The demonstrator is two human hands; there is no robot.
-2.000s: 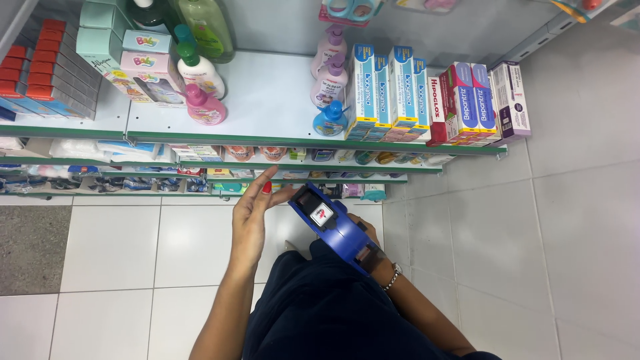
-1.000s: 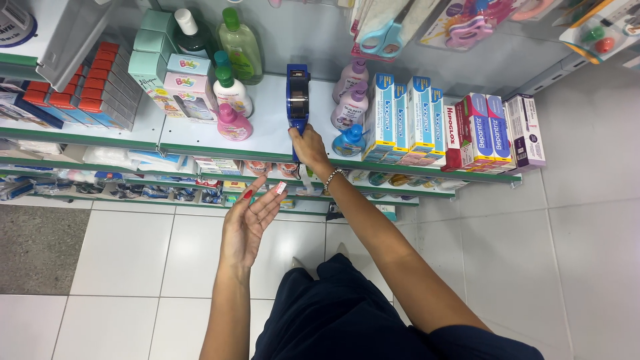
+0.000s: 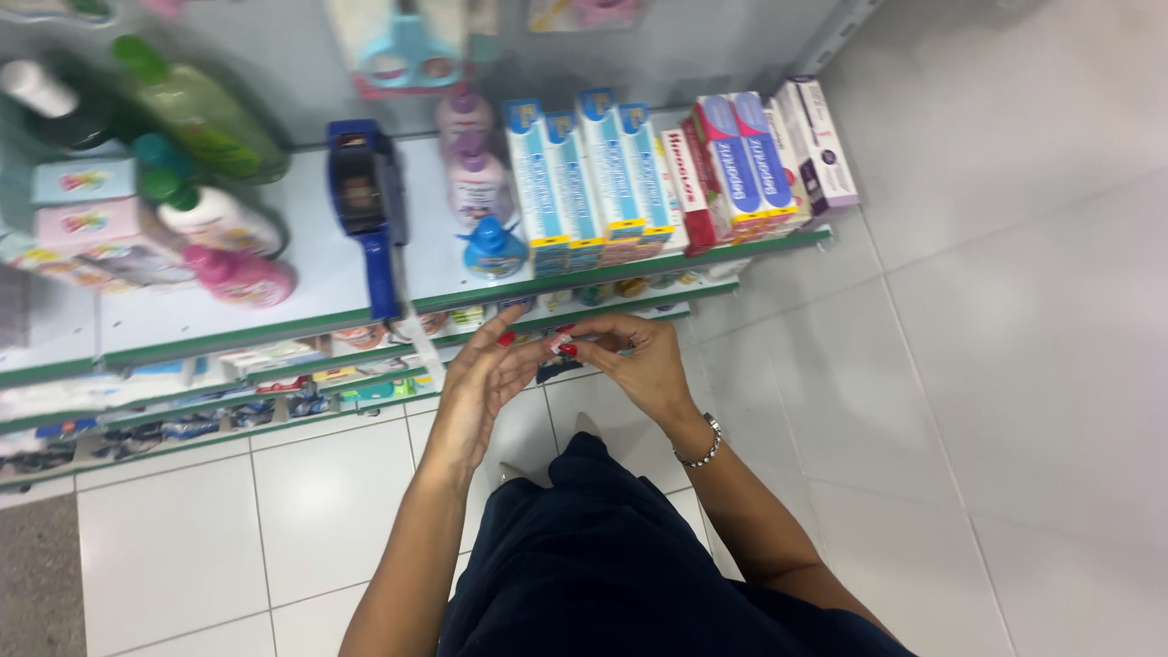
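My right hand pinches a small price sticker between thumb and forefinger. Beside it my left hand is spread, its fingertips at the sticker; whether it also grips the sticker I cannot tell. A blue handheld price labeler lies on the top shelf, its handle over the green front edge, and a pale label strip hangs below it. Lilac bottles and a small blue bottle stand to its right, a pink bottle to its left.
Ointment boxes stand in a row on the right of the top shelf. Green and white bottles and baby-product boxes are at the left. Packaged scissors hang behind. Lower shelves hold packs; a tiled wall rises at the right.
My right hand has let go of the price labeler, which now lies on the shelf, and has come to my left hand. A small sticker now shows at the fingertips. The view has shifted closer to the shelf.
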